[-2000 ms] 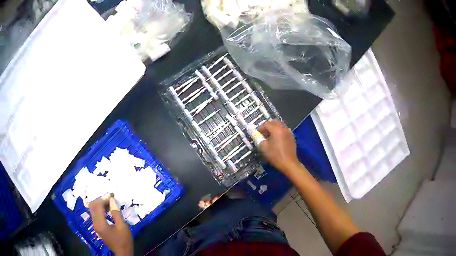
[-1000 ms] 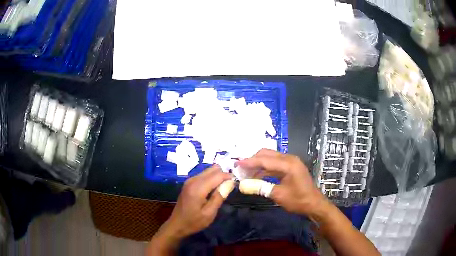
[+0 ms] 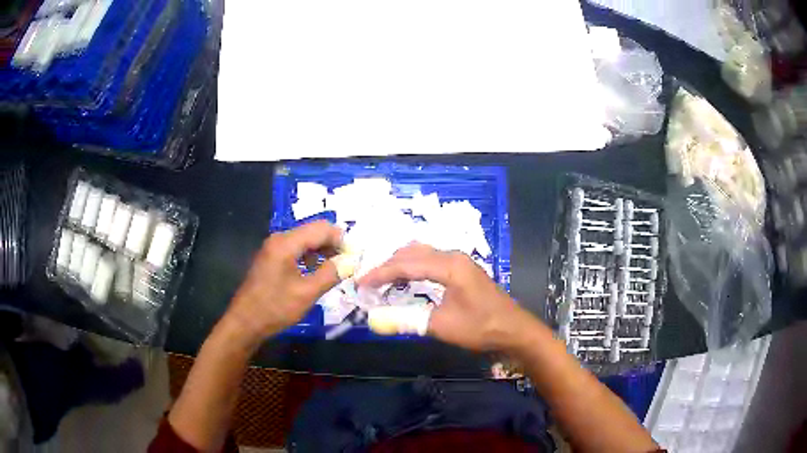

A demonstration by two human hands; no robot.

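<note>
My left hand (image 3: 285, 281) and my right hand (image 3: 453, 296) are over the front half of the blue parts tray (image 3: 502, 212), close together. Both wear cream finger cots. A small white and greyish part (image 3: 354, 320) shows at the fingers of my right hand, blurred; its exact shape cannot be told. The left thumb and index finger are pinched near its upper end; whether they grip anything is hidden. Loose white plastic parts (image 3: 376, 208) lie in a heap in the blue tray, behind and between the hands.
Left is a clear blister tray of white bodies (image 3: 115, 221), with stacked blue trays (image 3: 133, 97) behind. A blank white sheet (image 3: 407, 75) lies at the back. Right are a clear tray of rod parts (image 3: 615, 274) and a clear bag (image 3: 721, 257). A white compartment tray (image 3: 708, 398) is below the bench edge.
The view has shifted slightly. My left hand has moved left and up, away from the right hand. The right hand still holds a part, now tilted below its fingers.
</note>
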